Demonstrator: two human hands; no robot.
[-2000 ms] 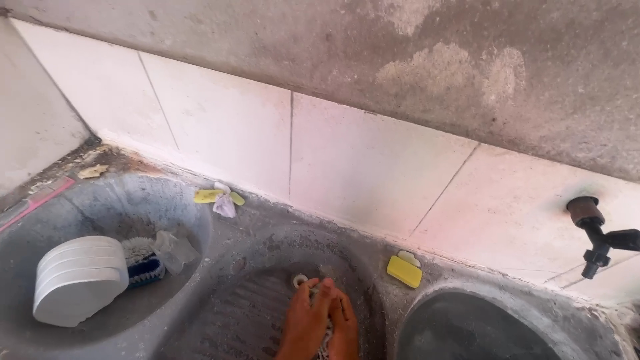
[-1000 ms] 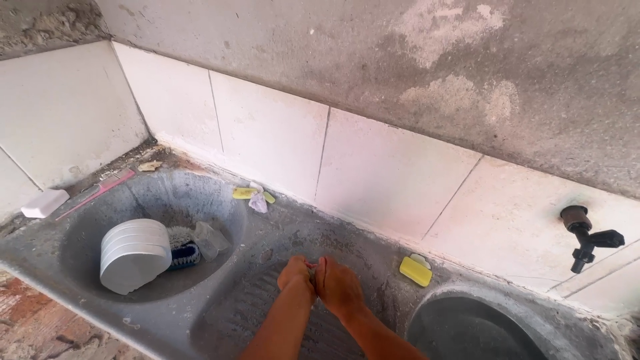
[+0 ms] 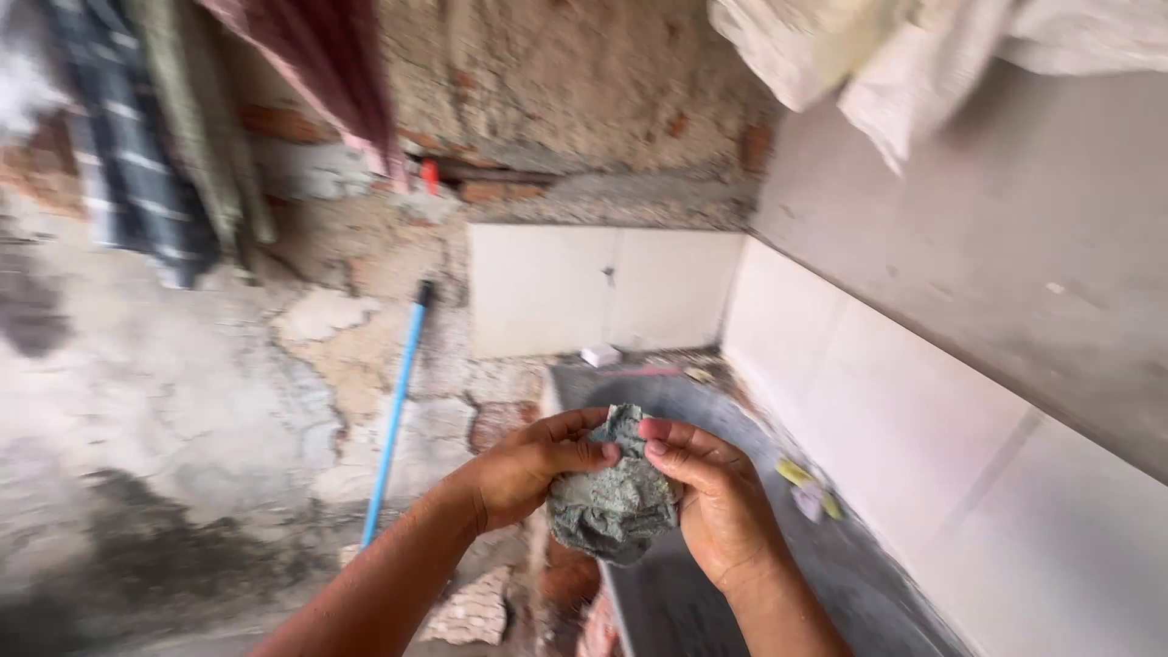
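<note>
A crumpled grey-green cloth (image 3: pixel 616 511) hangs between my two hands, in front of the left edge of the grey sink. My left hand (image 3: pixel 538 461) pinches its upper left part between thumb and fingers. On the other side, my right hand (image 3: pixel 716 488) grips the cloth's upper right edge with thumb and fingertips. Both hands look wet. Behind them lies the grey wash sink (image 3: pixel 675 593), its far basin partly hidden by the hands.
On the sink's right ledge lie yellow and pale scraps (image 3: pixel 808 493). A white block (image 3: pixel 600 355) rests at the far corner. A blue pole (image 3: pixel 397 411) leans on the worn wall at left. Clothes (image 3: pixel 146 137) hang at upper left, white sheeting (image 3: pixel 876 64) at upper right.
The view has swung far to the left and up. My hands, earlier close together low in the middle basin, are now raised with the cloth spread between them.
</note>
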